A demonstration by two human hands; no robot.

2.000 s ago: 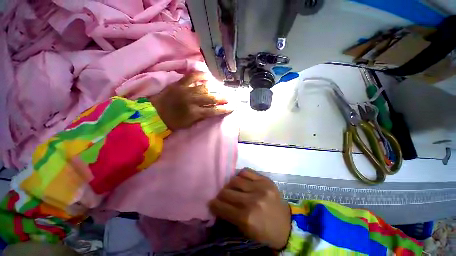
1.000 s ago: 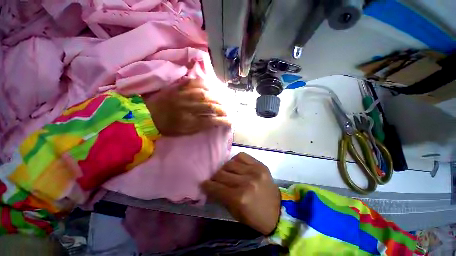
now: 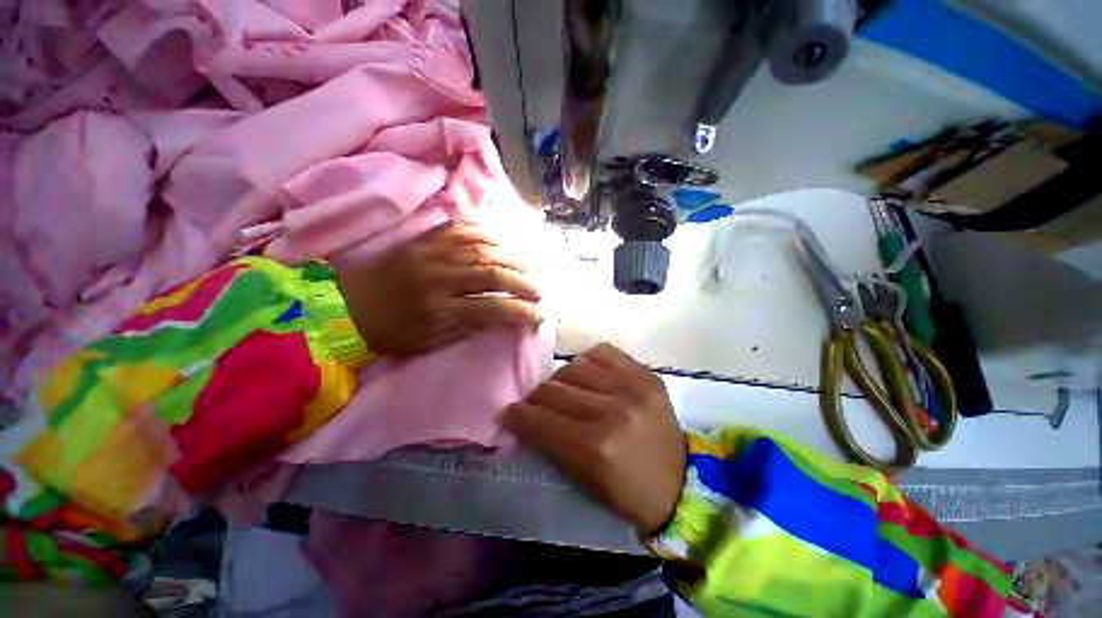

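A smooth pink panel [image 3: 417, 398] lies on the machine table, its right edge running up into the bright light at the needle area. My left hand [image 3: 441, 290] lies flat on the panel, left of the needle, fingers close together. My right hand [image 3: 604, 437] is at the panel's lower right corner, fingers curled down on its edge; its fingertips are partly hidden. The presser foot area [image 3: 574, 217] is washed out by glare, so the needle cannot be made out. A dark knurled knob [image 3: 641, 266] stands just right of it.
A large crumpled heap of pink cloth [image 3: 230, 133] fills the upper left. The white machine head [image 3: 773, 145] is above. Gold-handled scissors [image 3: 873, 392] and a green tool [image 3: 909, 284] lie at right. A ruler strip [image 3: 979, 501] runs along the table's front edge.
The panel has moved up toward the needle, with less of it showing below. My right hand has moved up with its edge. My left hand stays on the cloth, slightly lower relative to the needle.
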